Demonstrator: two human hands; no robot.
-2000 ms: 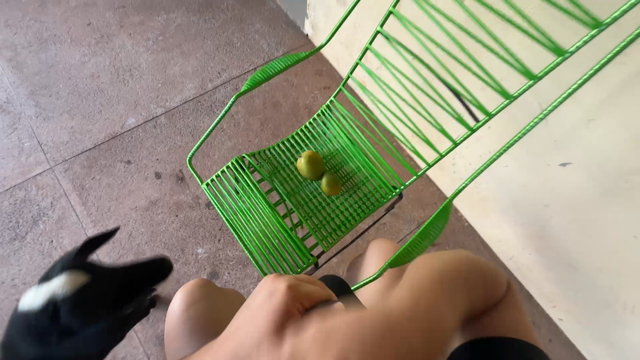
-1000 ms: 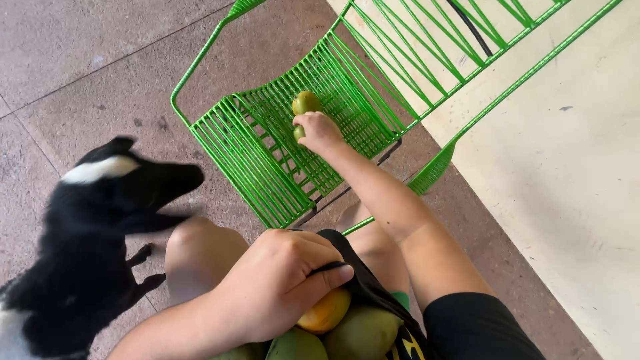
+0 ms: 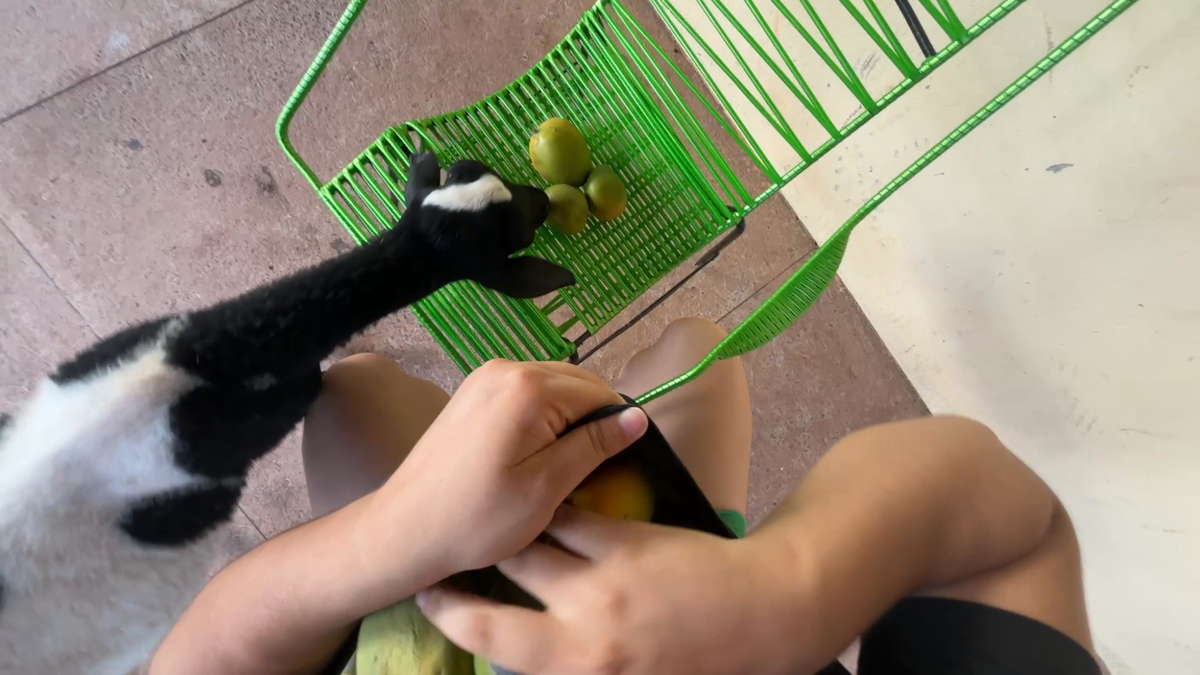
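Observation:
My left hand [image 3: 506, 459] grips the gathered edge of a black cloth [image 3: 680, 483], which looks like a shirt or bag, over my lap. Just below it, my right hand [image 3: 609, 581] reaches into the cloth with fingers spread; whether it touches a fruit is hidden. An orange-yellow fruit [image 3: 614, 492], possibly a mango, shows inside, and a green one [image 3: 412, 642] lies lower left. On the seat of the green woven-cord chair [image 3: 647, 150] rest a larger yellow-green fruit [image 3: 560, 152] and two smaller ones [image 3: 606, 192], close together.
A black and white animal, seemingly a young goat [image 3: 281, 319], stretches its neck over the chair seat from the left, its muzzle against one small fruit. The chair's armrest [image 3: 787, 291] curves near my knee. A pale wall [image 3: 1031, 281] stands at right, beside the reddish floor [image 3: 169, 178].
My right hand has gone from the chair seat back to the cloth. Three fruits now show on the seat, where two showed at first. The animal has moved its head over the seat.

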